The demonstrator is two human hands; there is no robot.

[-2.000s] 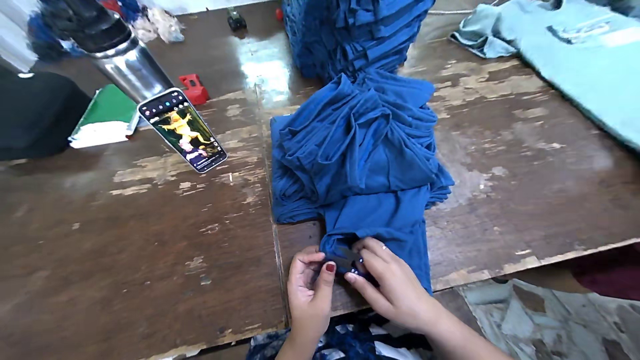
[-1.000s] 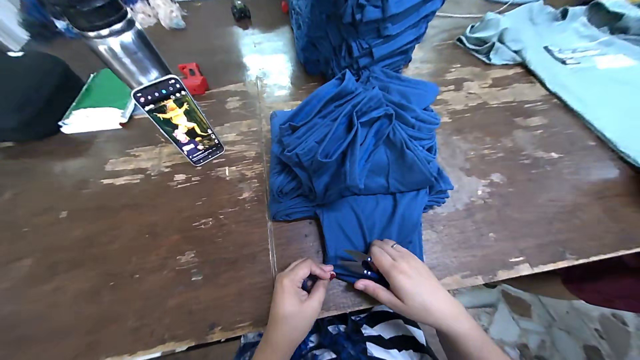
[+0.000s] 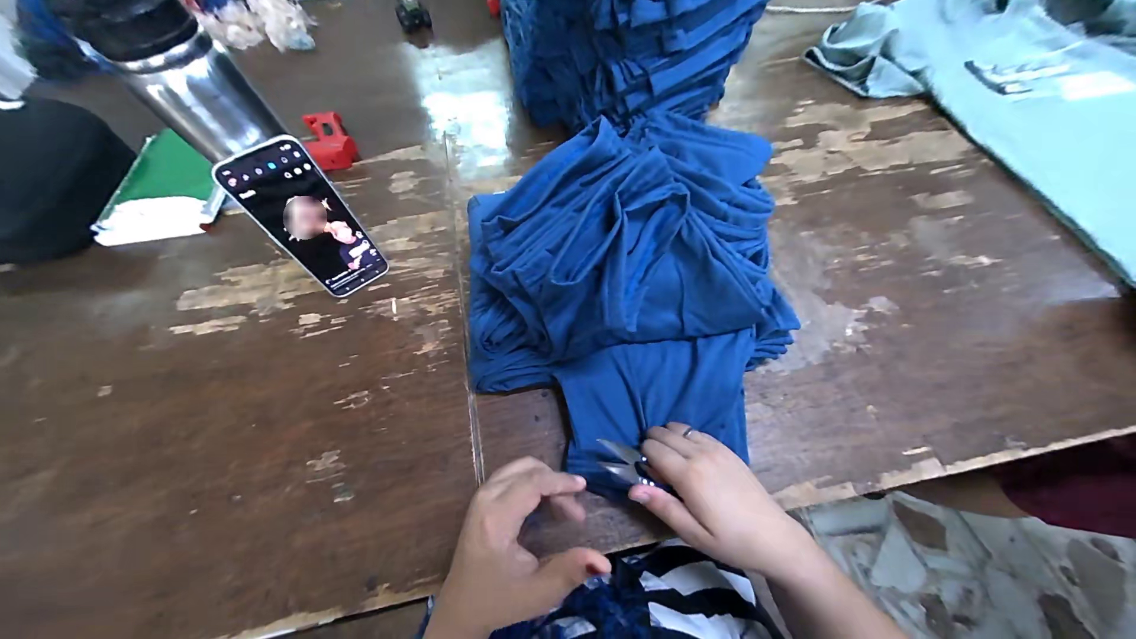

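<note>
A blue garment [image 3: 657,382] lies with its narrow end toward me, at the near edge of the wooden table. My right hand [image 3: 706,488] rests on that end and holds a small pair of thread snips [image 3: 623,461], whose two blades are apart and point left. My left hand [image 3: 524,541] is just left of the garment's end, thumb and fingers apart, with nothing seen between them. Behind the narrow part, a stack of gathered blue garments [image 3: 630,248] is heaped. Part of the snips is hidden under my right fingers.
A lit smartphone [image 3: 302,217] leans by a steel bottle [image 3: 209,93] at left, near a red plastic object [image 3: 330,142], a green-and-white item [image 3: 160,186] and a black object [image 3: 53,182]. Another blue fabric pile [image 3: 630,58] stands behind; pale green fabric [image 3: 1047,115] lies right.
My left hand has let go of the garment's near end and moved a little left, its fingers now spread. The snips, still in my right hand, show more clearly than two seconds ago.
</note>
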